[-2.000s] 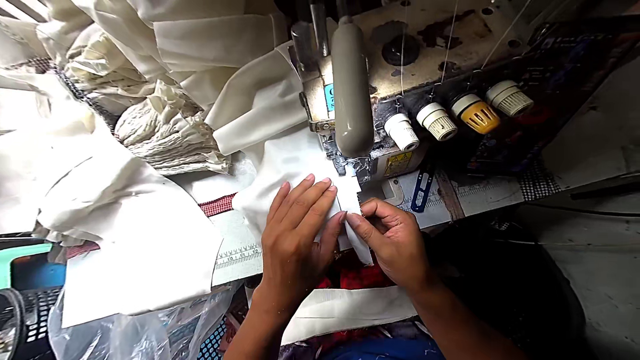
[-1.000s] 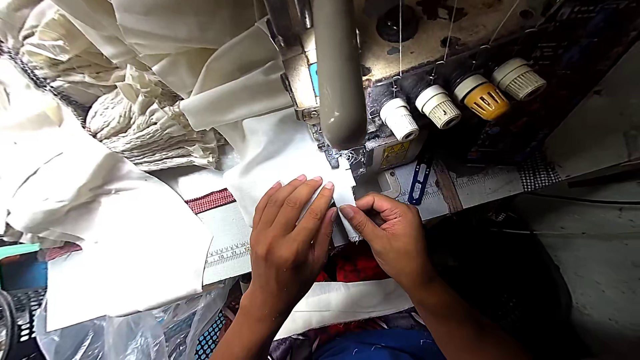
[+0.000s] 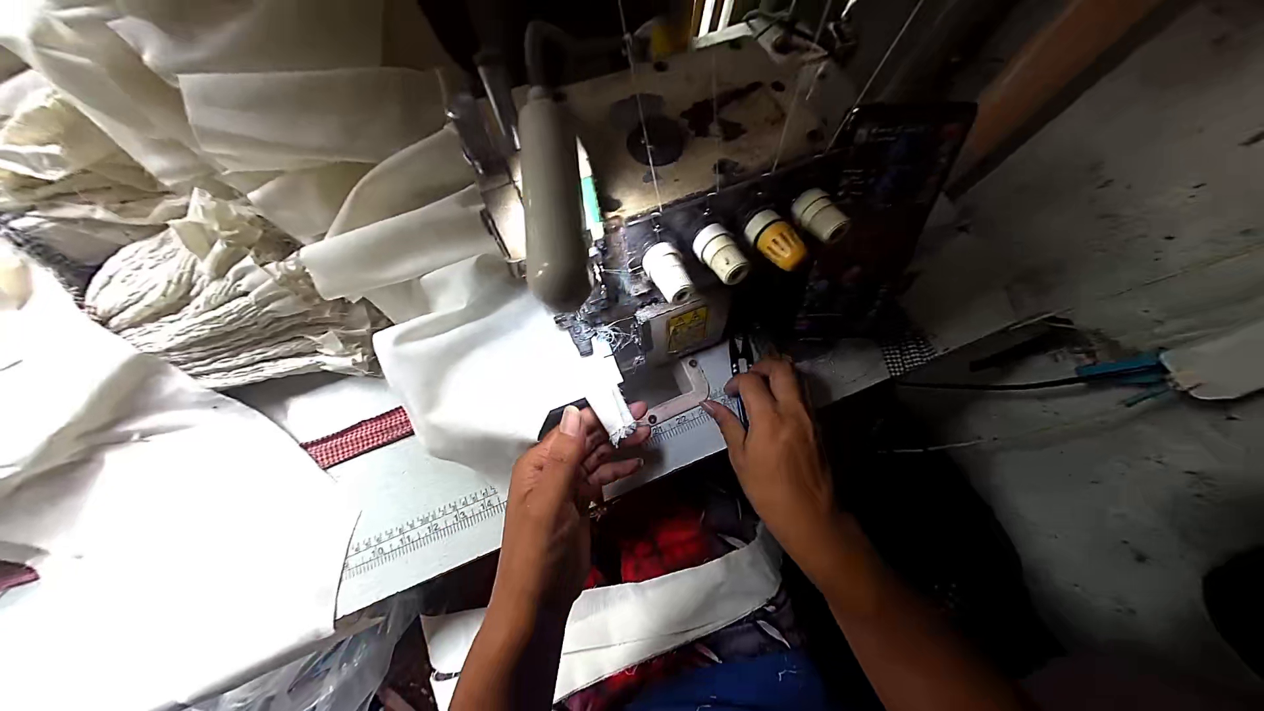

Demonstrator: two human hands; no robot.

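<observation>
White fabric [image 3: 484, 365] lies under the presser foot area of an overlock sewing machine [image 3: 691, 128], a narrow frayed end coming toward me. My left hand [image 3: 568, 469] holds that narrow end between thumb and fingers, palm partly turned up. Just right of the machine's front, my right hand [image 3: 775, 425] has its fingers on thread snips [image 3: 740, 360] lying at the bed's edge; the fingers partly hide them. Whether they grip the snips firmly is hard to tell.
Cream fabric [image 3: 296, 118] is heaped behind and left, beside a gathered bundle [image 3: 237, 286]. A printed ruler strip [image 3: 425, 528] runs along the table edge. Four tension dials [image 3: 775, 240] front the machine, near a dark screen device [image 3: 889, 207]. A white strip [image 3: 671, 617] lies across my lap.
My right hand has left the fabric and moved right to the snips. My left hand has turned from lying flat on the fabric to holding its narrow end.
</observation>
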